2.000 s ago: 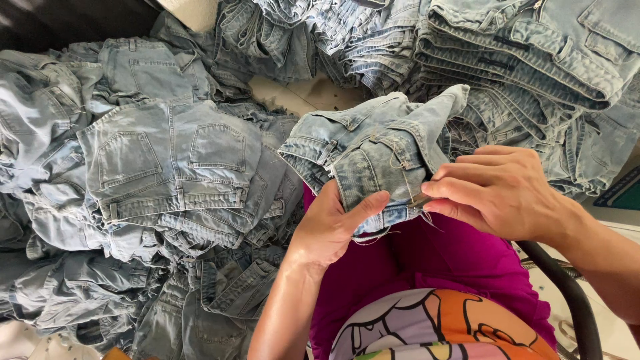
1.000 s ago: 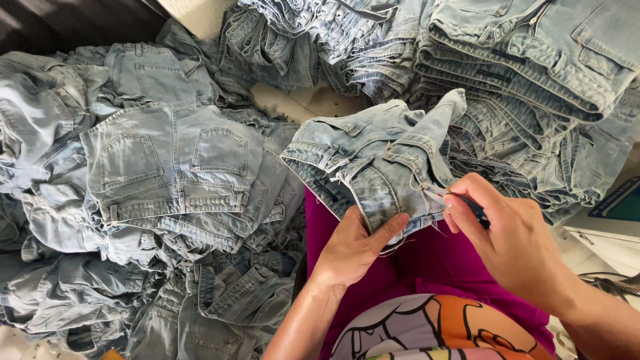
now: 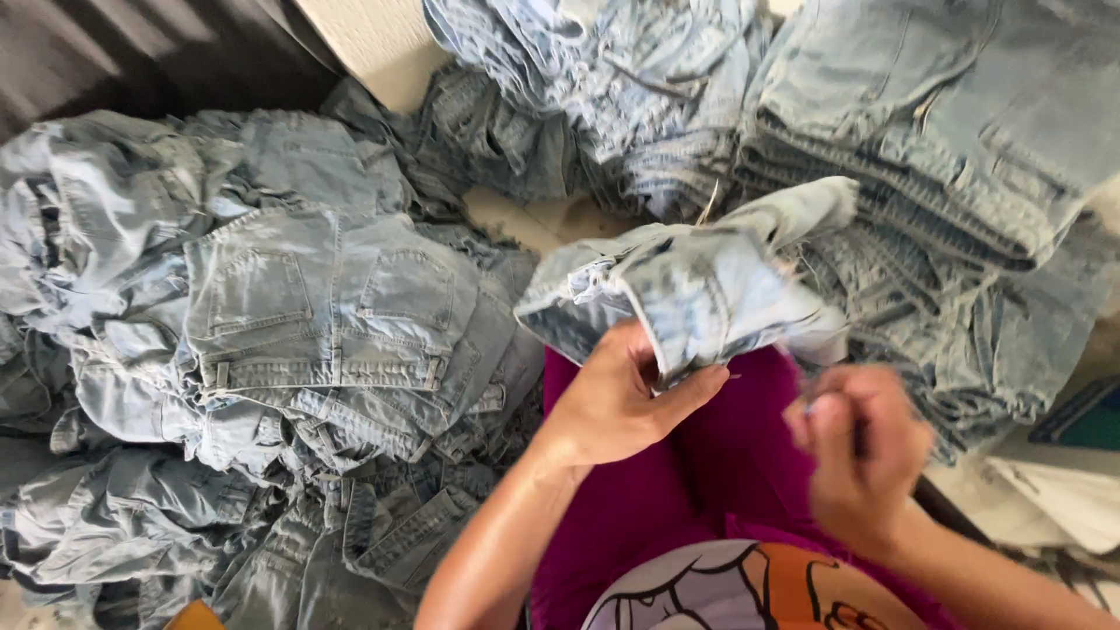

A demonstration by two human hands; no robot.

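Light blue denim shorts (image 3: 717,289) hang over my lap, with my left hand (image 3: 630,402) gripping their waistband, thumb on top and fingers inside. Loose threads stick up from the far side of the shorts. My right hand (image 3: 862,446) is blurred and curled just right of the shorts, apart from them. Something small and dark shows between its fingers; blur hides what it is. Beneath the shorts are my magenta-clad legs (image 3: 700,464).
A large heap of denim shorts (image 3: 324,306) spreads over the left side. A stack of folded denim (image 3: 901,201) rises at the right, and another denim pile (image 3: 639,79) lies at the top middle. A dark curtain-like cloth (image 3: 157,52) hangs at the upper left.
My right hand has moved off the shorts, toward the lower right. My left hand still grips the waistband, and the shorts' cloth has shifted and tilted. The view has shifted somewhat.
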